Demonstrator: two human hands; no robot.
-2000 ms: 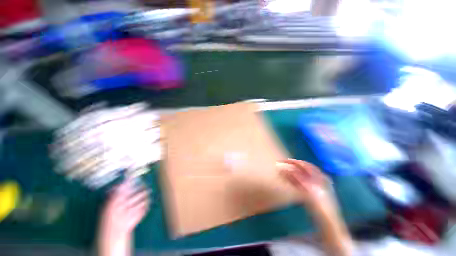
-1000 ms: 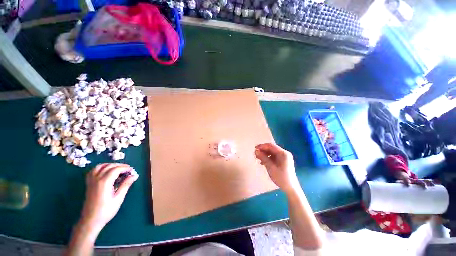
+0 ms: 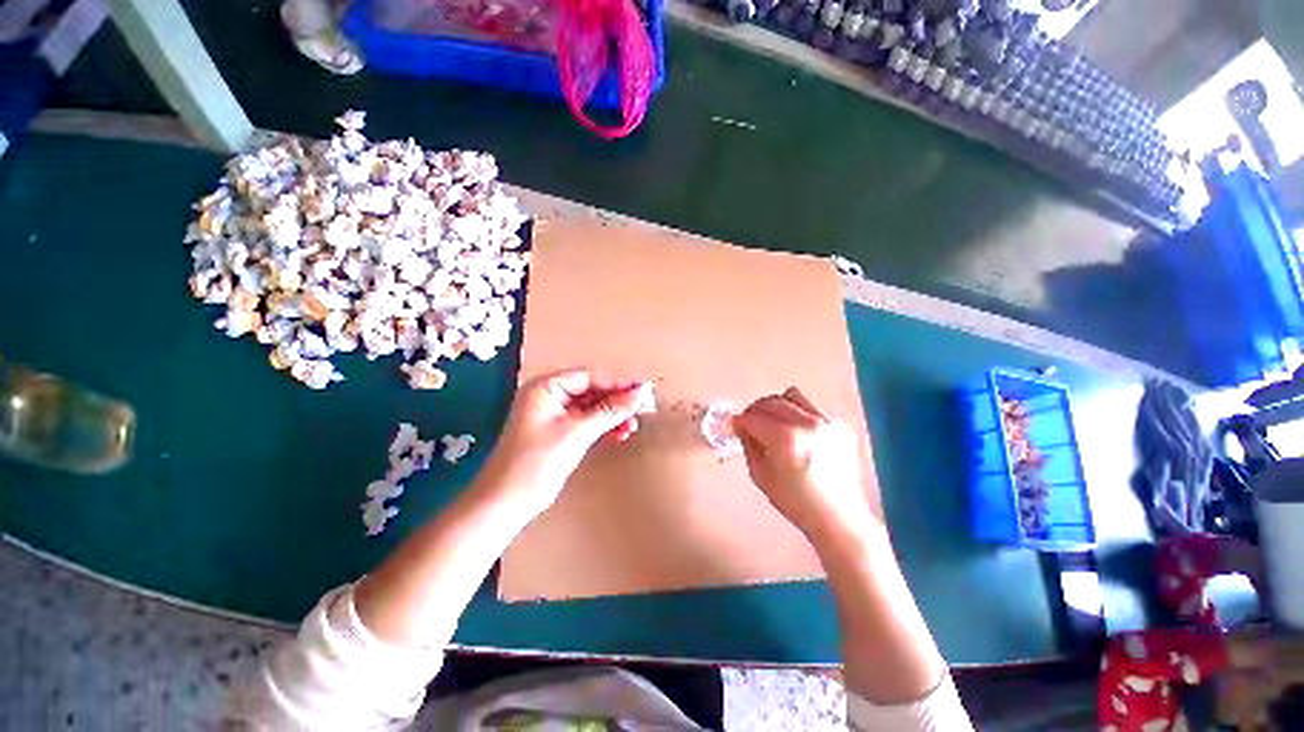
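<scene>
My left hand (image 3: 565, 429) is over the tan cardboard sheet (image 3: 687, 529) and pinches a small whitish moulded component (image 3: 646, 398) at its fingertips. My right hand (image 3: 794, 451) has its fingertips together at the small clear-white dish (image 3: 719, 428); whether it holds a tiny piece cannot be told. Dark specks lie around the dish. A large heap of whitish-grey components with tan bits (image 3: 372, 250) lies left of the sheet. A few set-apart components (image 3: 401, 469) lie on the green bench below the heap.
A blue basket (image 3: 984, 472) with orange-brown and dark pieces stands right of the sheet. A clear bottle (image 3: 69, 419) lies far left. Behind are a blue tray (image 3: 472, 60) with a pink bag (image 3: 598, 65) and rows of cylindrical units (image 3: 1001, 93). A person's red patterned clothing (image 3: 1144, 686) shows lower right.
My left hand has moved from beside the heap onto the cardboard with a component. My right hand has moved in to the dish. Several components now lie apart below the heap. The view has shifted.
</scene>
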